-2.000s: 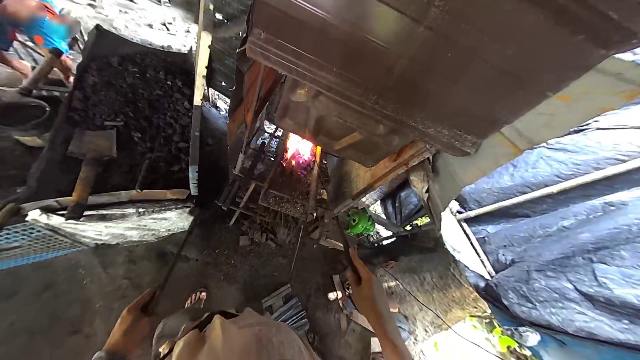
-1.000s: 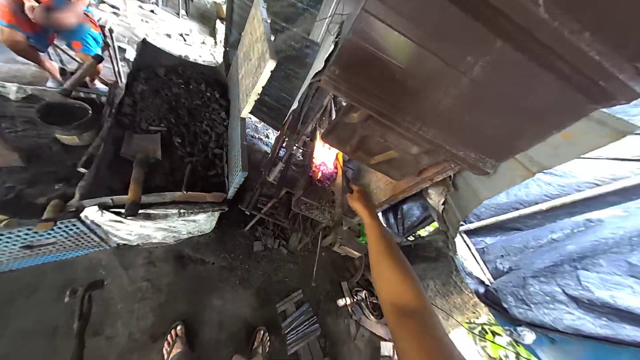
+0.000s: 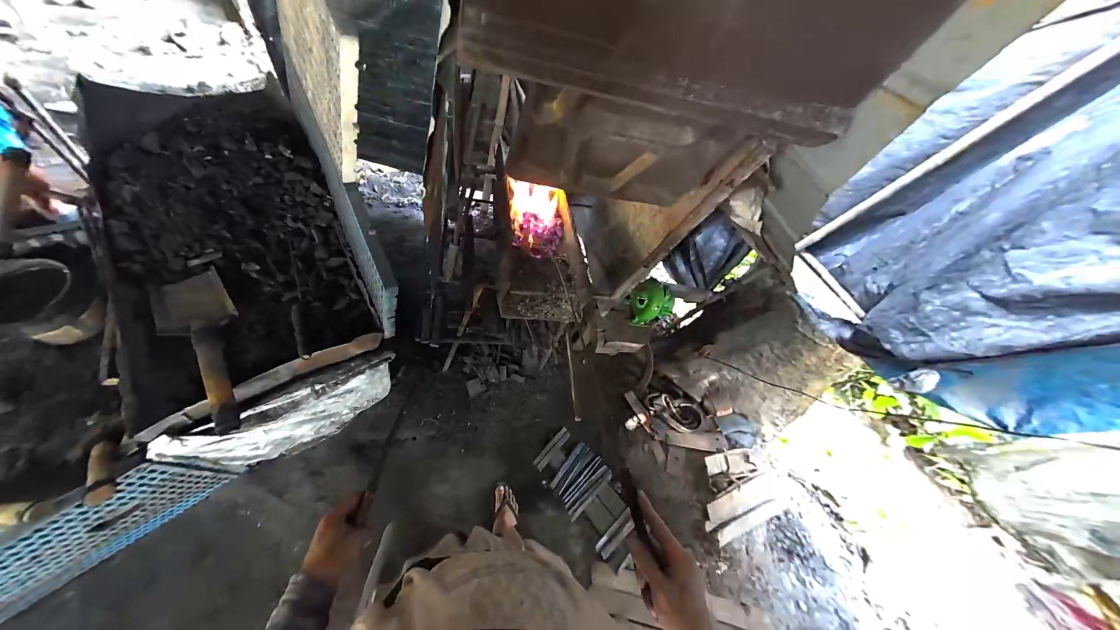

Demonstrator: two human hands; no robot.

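Observation:
My left hand (image 3: 339, 538) is closed around the end of a thin dark rod (image 3: 389, 442) that points forward over the ground, left of my body. At the lower right, my right hand (image 3: 667, 564) grips a dark, narrow tool (image 3: 632, 503), its far end blurred against the floor; its kind is not clear. Ahead of both hands, flames and glowing coals (image 3: 536, 223) burn in a forge under a brown metal hood (image 3: 647, 131). Between the hands and the forge, several flat metal bars (image 3: 577, 477) lie on the ground, nearest my right hand.
At left stands a bin of charcoal (image 3: 219, 184) with a wooden-handled shovel (image 3: 210, 363) on it. A green blower housing (image 3: 650, 303) sits right of the forge. Wood pieces (image 3: 744, 507) lie at right, near a blue tarp (image 3: 989, 289). A person's arm (image 3: 26, 188) shows at far left.
A second ago my right arm reached to the fire; now that hand is back near my body. My left hand, out of view then, shows again with the rod. The view has shifted.

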